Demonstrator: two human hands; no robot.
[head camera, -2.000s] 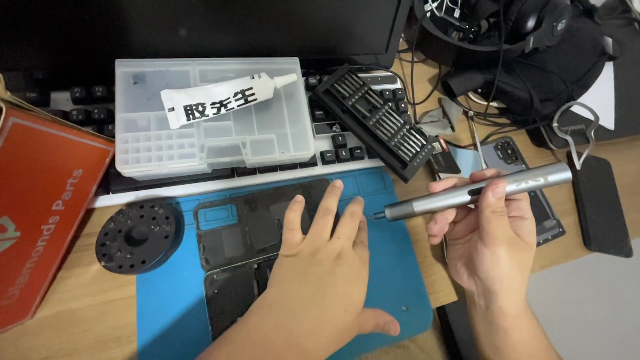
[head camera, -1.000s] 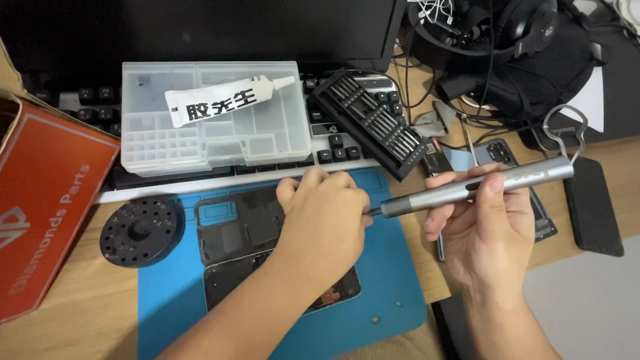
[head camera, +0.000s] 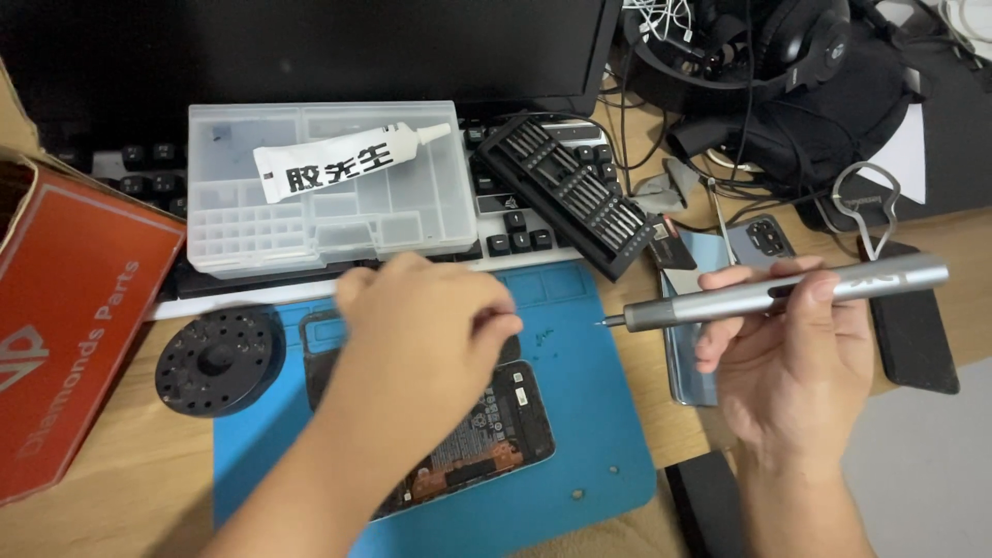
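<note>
My right hand (head camera: 798, 349) grips a silver electric screwdriver (head camera: 744, 298) whose fine bit points left over the edge of the blue silicone mat (head camera: 581, 387). My left hand (head camera: 422, 325), slightly blurred, hovers above an opened smartphone (head camera: 496, 434) lying on the mat, its battery and orange flex part exposed. Thumb and forefinger are curled close together; whether anything small is between them cannot be told. A black phone back panel (head camera: 318, 364) lies behind the opened phone, mostly covered by that hand. Left of them stands a round black bit holder (head camera: 217, 360).
A clear parts box (head camera: 248, 163) with a white glue tube (head camera: 333, 159) rests on the keyboard (head camera: 519, 242), beside a black bit case (head camera: 573, 194). A red box (head camera: 77, 333) stands left. Another phone (head camera: 763, 236), tweezers (head camera: 725, 221), cables and headphones (head camera: 798, 46) lie right.
My left hand first lay spread over the phone parts, then reached the screwdriver's tip, and is now back left, above the phone. The screwdriver stays in my right hand, its fine bit now in sight.
</note>
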